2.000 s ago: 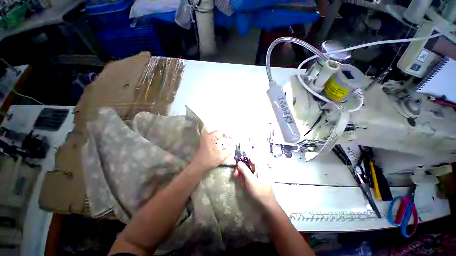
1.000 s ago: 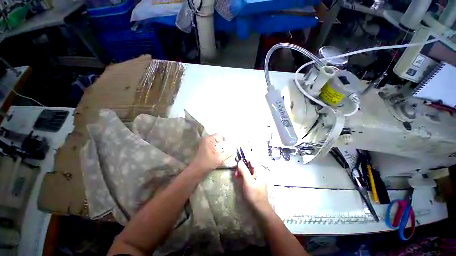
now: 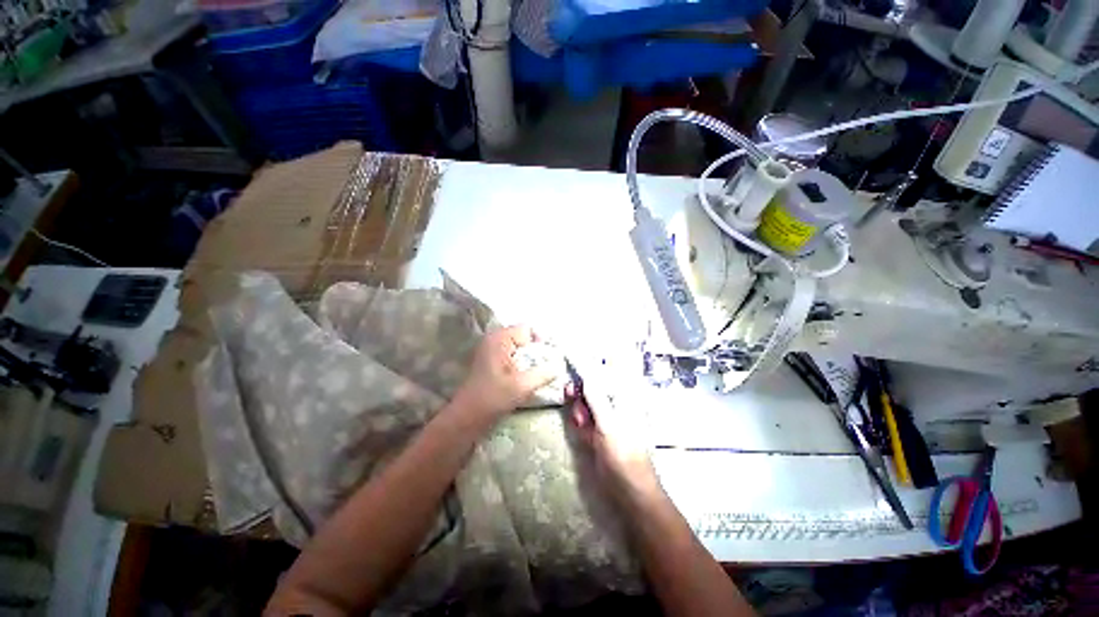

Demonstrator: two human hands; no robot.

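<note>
The patterned fabric piece (image 3: 350,398), beige-grey with pale mottling, lies bunched over the table's front and the cardboard. My left hand (image 3: 509,368) is on the fabric's upper right edge and pinches it; the fingertips are washed out by glare. My right hand (image 3: 593,424) is just right of it, closed around small dark thread snips (image 3: 574,381) that point up toward the fabric edge. Whether the blades touch the fabric cannot be told.
The sewing machine (image 3: 880,289) stands at right, with the lit lamp wand (image 3: 669,280) at its head. Long dark tools and a yellow-handled tool (image 3: 894,436) lie under the arm. Scissors (image 3: 967,518) lie at the right front. Brown cardboard (image 3: 259,229) lies at left.
My left hand stays in nearly the same place. My right hand has turned slightly, and the snips look narrower, with less of them showing. The view has shifted a little.
</note>
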